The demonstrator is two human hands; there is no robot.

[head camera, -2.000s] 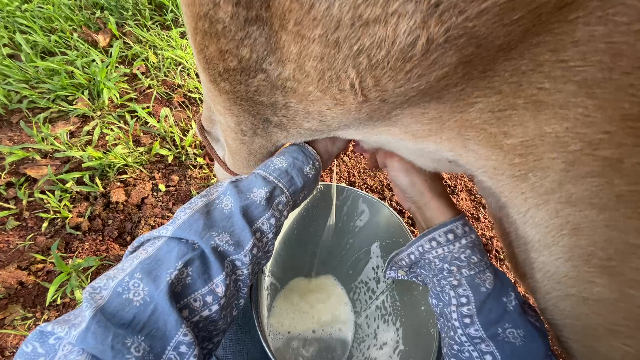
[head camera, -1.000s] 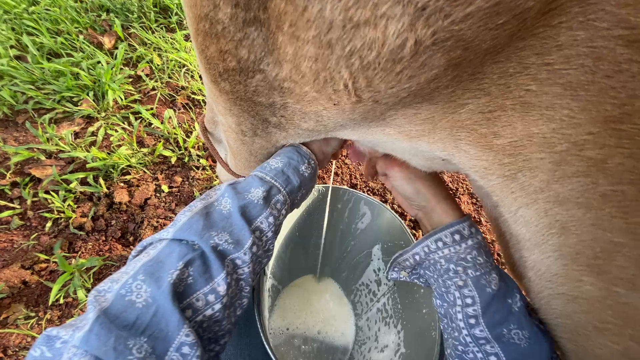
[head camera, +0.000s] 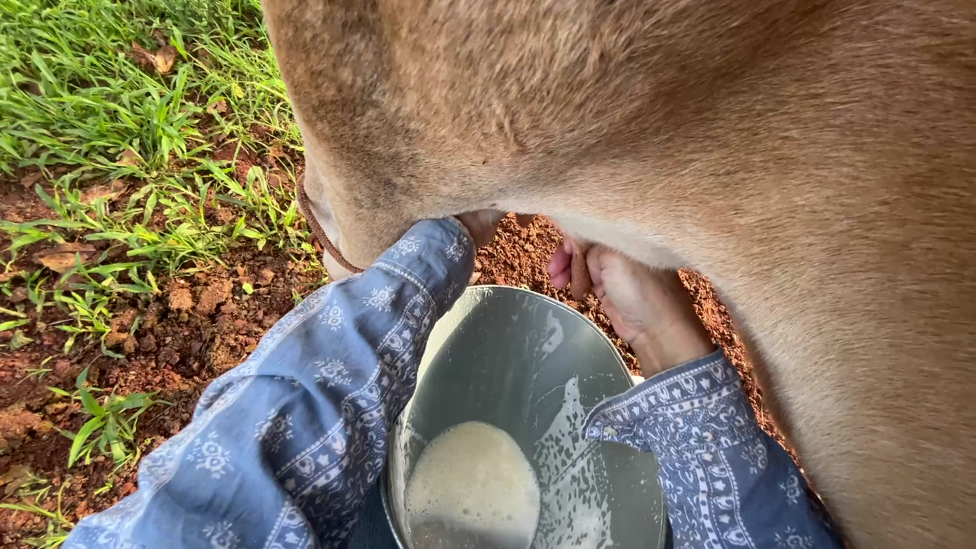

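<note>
Under the belly of a tan cow (head camera: 610,114), my right hand (head camera: 637,293) has its fingers around a teat (head camera: 579,271), above the right rim of a metal bucket (head camera: 534,358). My left hand (head camera: 482,225) reaches under the cow above the bucket's far rim; mostly its wrist shows, and its fingers and whatever they touch are hidden behind the sleeve and the cow. Frothy milk (head camera: 473,484) lies in the bottom of the tilted bucket, and white splashes coat its inner wall. Both arms wear blue patterned sleeves.
A brown rope (head camera: 320,229) loops around the cow's leg at the left. Beyond it are green grass (head camera: 137,114) and reddish clumpy soil (head camera: 191,320). The cow's other leg (head camera: 854,366) comes down at the right, close to my right forearm.
The thin stream of milk falling into the bucket in both earlier frames no longer shows. My right hand has shifted slightly away from my left, and a teat is now visible at its fingers.
</note>
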